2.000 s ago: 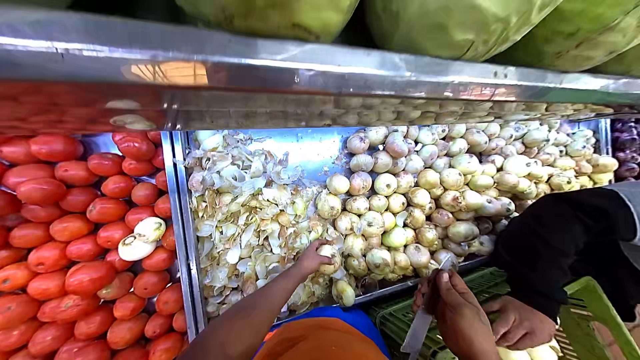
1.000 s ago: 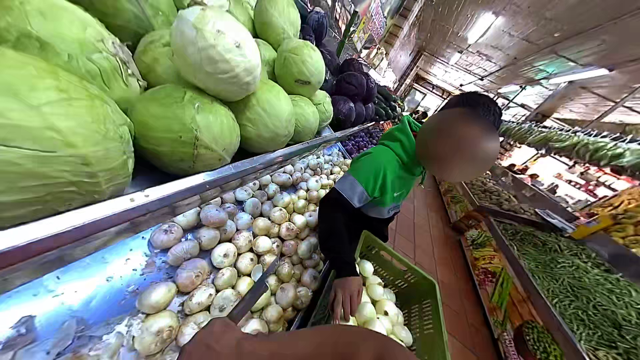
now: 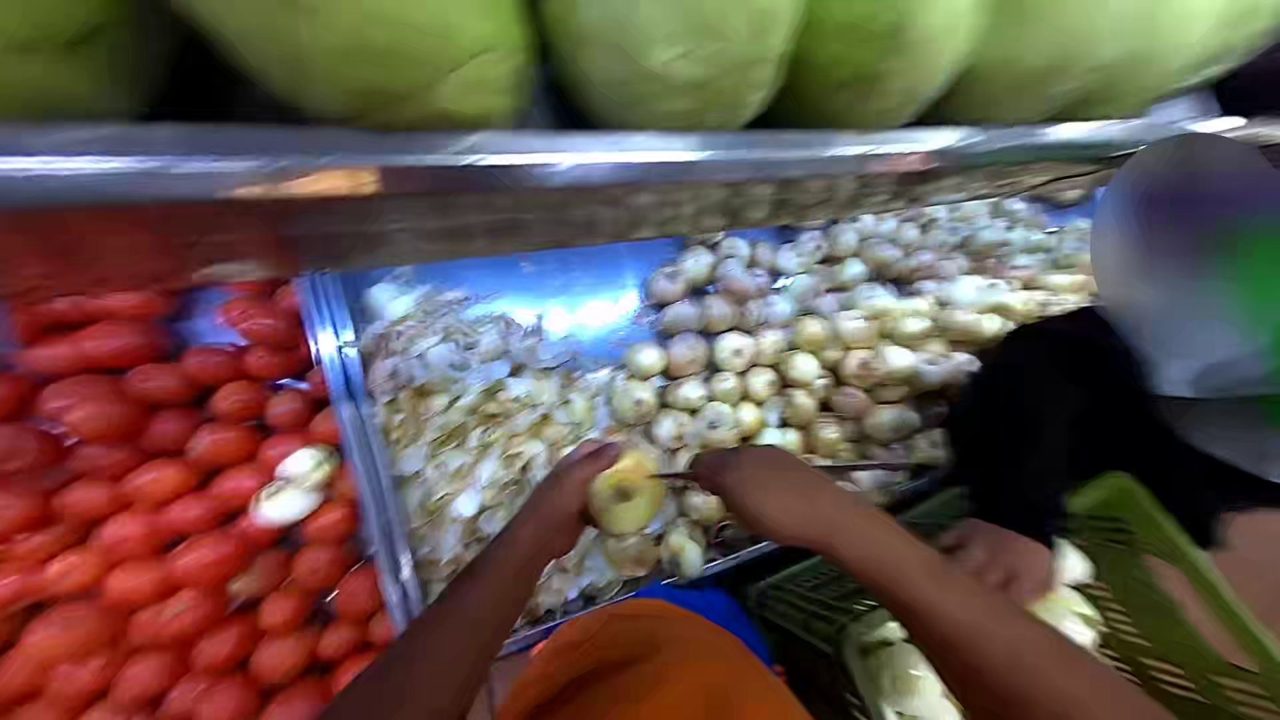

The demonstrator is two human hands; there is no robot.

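My left hand (image 3: 572,492) holds a yellowish onion (image 3: 627,494) over the display bin, near the border between loose skins and whole onions. My right hand (image 3: 765,490) grips a knife (image 3: 675,477), whose thin edge-on part reaches the onion's right side. Dry onion skins (image 3: 480,430) cover the bin's left part, and whole onions (image 3: 733,352) are heaped on its right. Motion blur hides the knife's exact contact with the onion.
Tomatoes (image 3: 180,520) fill the bin at left, with pale onions (image 3: 290,490) on them. A metal shelf edge (image 3: 560,150) with cabbages (image 3: 670,60) runs above. At right, another person's hand (image 3: 995,560) is at a green crate (image 3: 1180,590) holding onions.
Two seconds ago my hands were apart, the right one with the knife near the crate; now they are together at the onion. The view swung right and came back.
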